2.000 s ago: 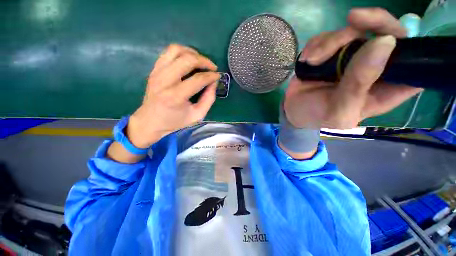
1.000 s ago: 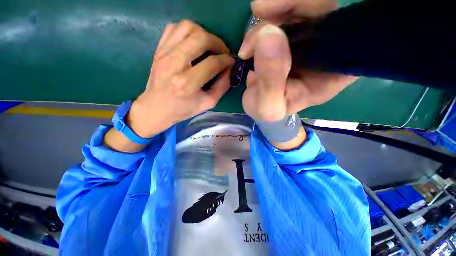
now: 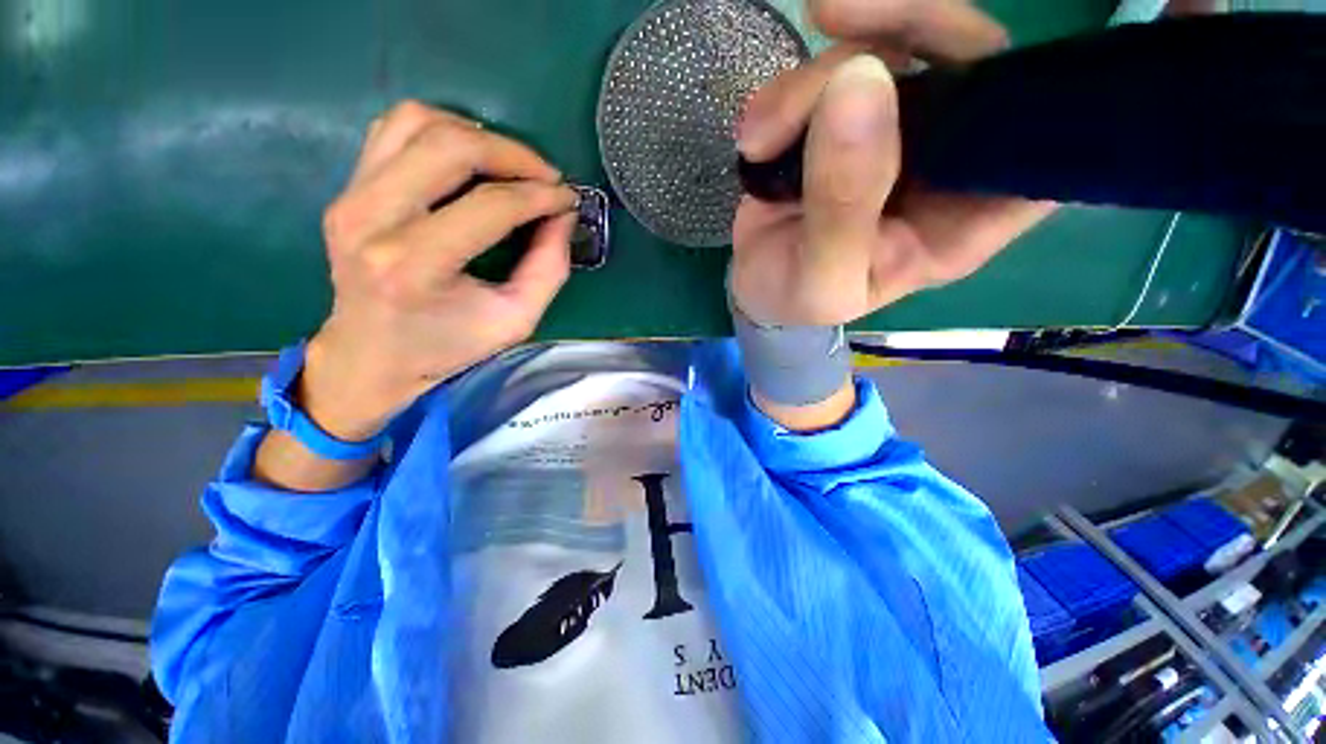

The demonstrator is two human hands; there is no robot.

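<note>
My left hand (image 3: 444,247), with a blue wristband, pinches a small black housing (image 3: 591,228) with a pale rim between thumb and fingertips, just over the green mat. My right hand (image 3: 858,189), with a grey wristband, is closed around a thick black electric screwdriver (image 3: 1120,109). The driver's narrow end points left, over the right edge of the screw dish (image 3: 691,124). Its bit cannot be made out. The round grey speckled dish lies on the mat between my hands, its right edge partly covered by my right hand.
The green bench mat (image 3: 189,189) ends in front of my body. A pale object (image 3: 1142,9) is cut off at the top right. A white label (image 3: 931,339) is at the bench edge. Racks with blue bins (image 3: 1120,567) stand at the lower right.
My hands met at the housing one second ago; now they are apart. The driver has moved right, to the dish, which is in view again. The left hand still holds the housing.
</note>
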